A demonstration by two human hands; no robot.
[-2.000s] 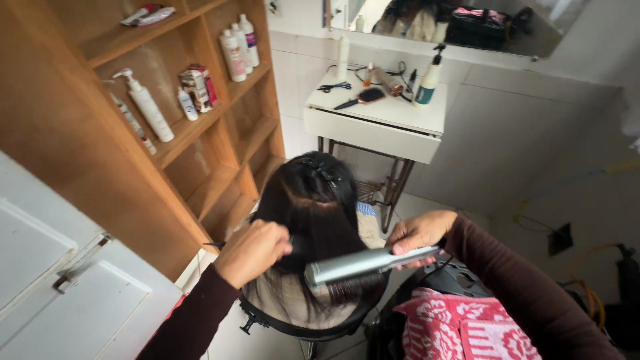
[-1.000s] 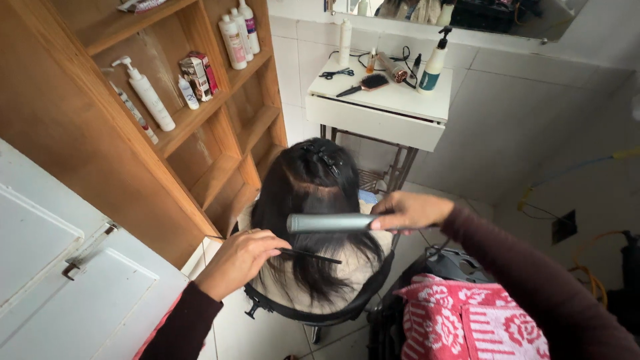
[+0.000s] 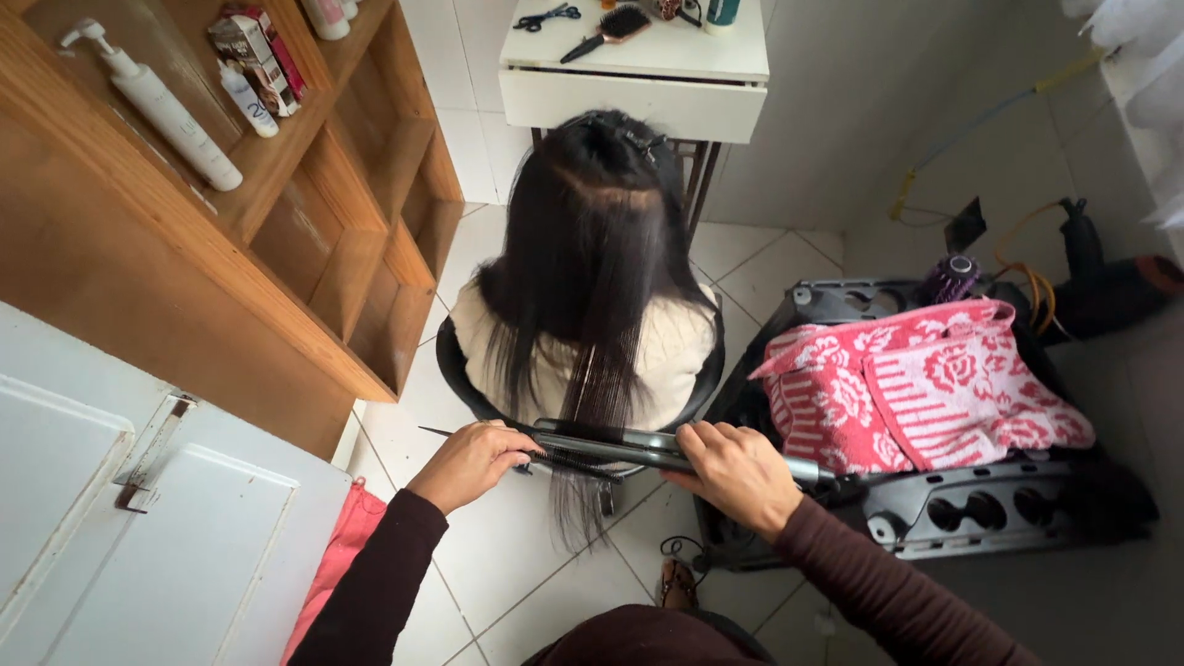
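A seated person with long dark hair, parted across the back and clipped on top, faces away from me. My right hand holds a grey hair straightener, whose plates lie across a stretched lock of hair near its ends. In my left hand is a black tail comb, its thin tail pointing left and its teeth at the same lock, just below the straightener. The loose hair ends hang under both tools. The hair partly hides the plates, and the person's face is out of sight.
Wooden shelves with bottles stand left, above a white door. A white table holds a hairbrush and scissors. At right, a black cart carries a pink patterned towel, near a hair dryer.
The straightener was above the comb over the upper hair one second ago; now both tools are down near the hair ends, with the lock drawn out toward me. The view has shifted downward.
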